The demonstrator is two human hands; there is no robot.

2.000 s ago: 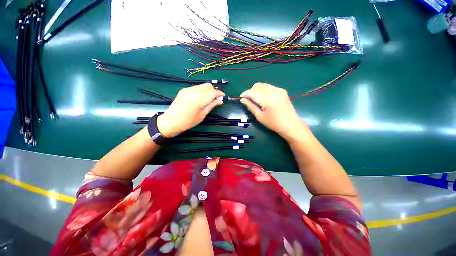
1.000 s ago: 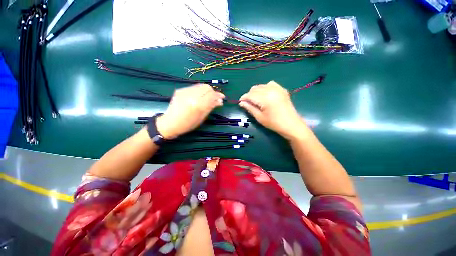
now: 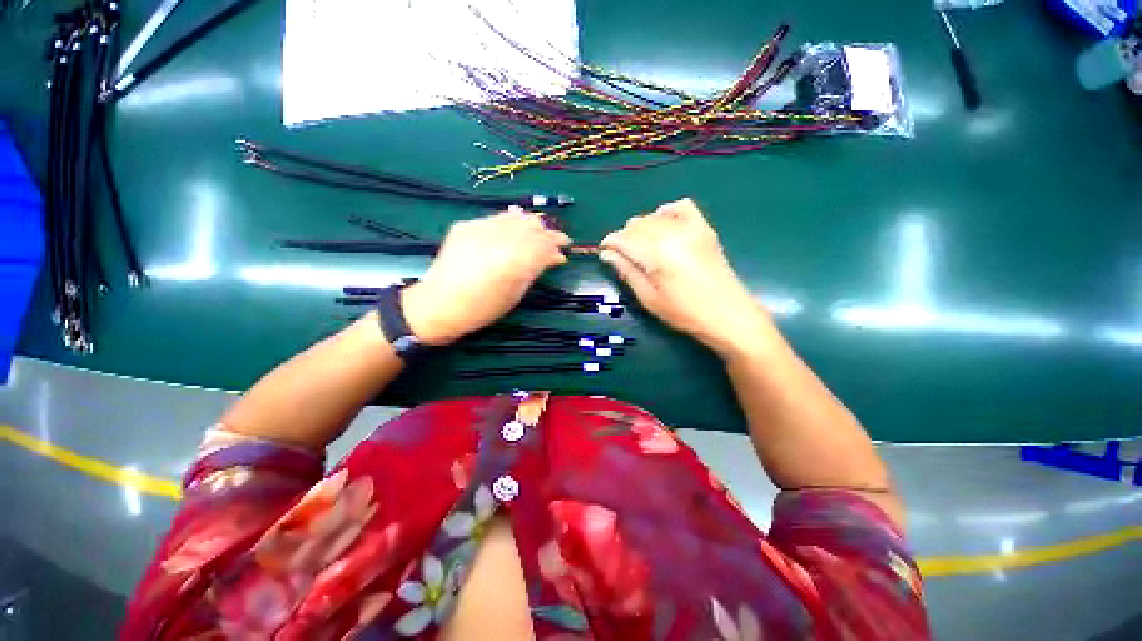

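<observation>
My left hand (image 3: 498,269) is closed around a black sleeve (image 3: 357,247), whose long part extends left across the mat. My right hand (image 3: 670,266) pinches the twisted wires (image 3: 585,251), a short reddish stretch of which shows between my two hands. The wires' connector end is not visible, hidden at my right hand. Several loose black sleeves with white bands (image 3: 589,352) lie below my left hand. Sleeved harnesses (image 3: 376,179) lie above it, wire tips at the left end.
Bare twisted wires (image 3: 651,122) lie at the back beside white paper (image 3: 420,56) and a clear plastic bag (image 3: 855,85). A black-handled tool (image 3: 963,78) lies back right. Black sleeved harnesses (image 3: 78,188) and a blue bin (image 3: 18,251) are far left.
The wire tail that stuck out right of my right hand has shortened and is now out of sight. Both hands stay in nearly the same place.
</observation>
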